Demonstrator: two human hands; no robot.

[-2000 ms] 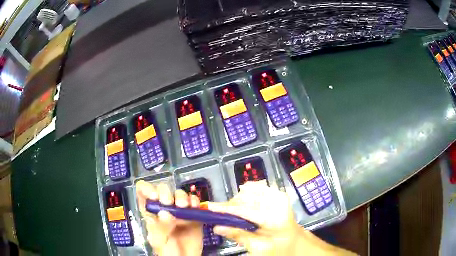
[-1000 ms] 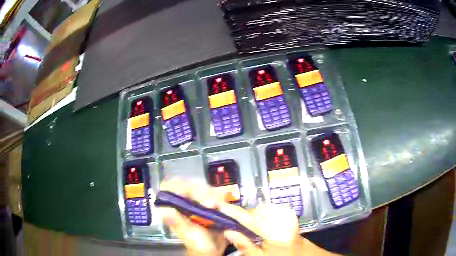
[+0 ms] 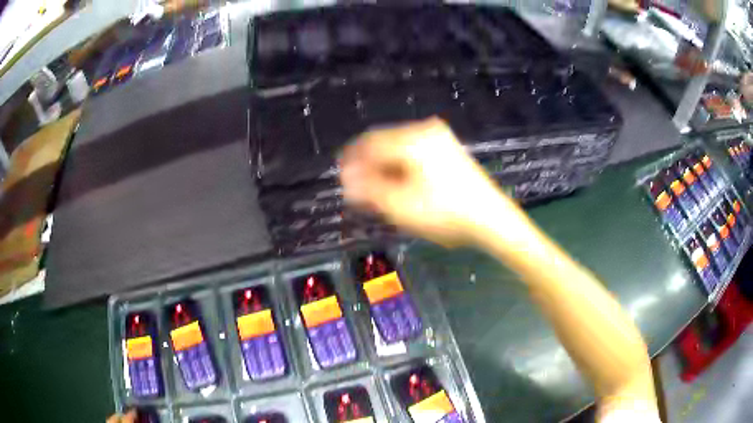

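Note:
A clear tray [image 3: 291, 278] lies on the green bench top at the bottom of the view, with keypad phones [image 3: 261, 343] in its pockets. Its lower row is cut off by the picture's edge. A thick black tray stack [image 3: 285, 124] stands behind it. My right hand [image 3: 410, 180] is blurred in front of the stack's near side, fingers bent; I cannot tell if it holds anything. Only a fingertip of my left hand [image 3: 122, 416] shows at the bottom edge, beside the lower left phone; the rest is out of the picture.
A dark mat [image 3: 157, 190] and cardboard [image 3: 33, 198] lie at left. More phone trays show at the far left back [image 3: 165, 41] and at the right [image 3: 681, 240]. A metal post [image 3: 702, 78] stands at back right. A red stool [image 3: 718, 335] is at lower right.
The view has tilted up and shows more of the black stack. My right hand has moved from over the phones to the stack. My left hand has dropped mostly out of view.

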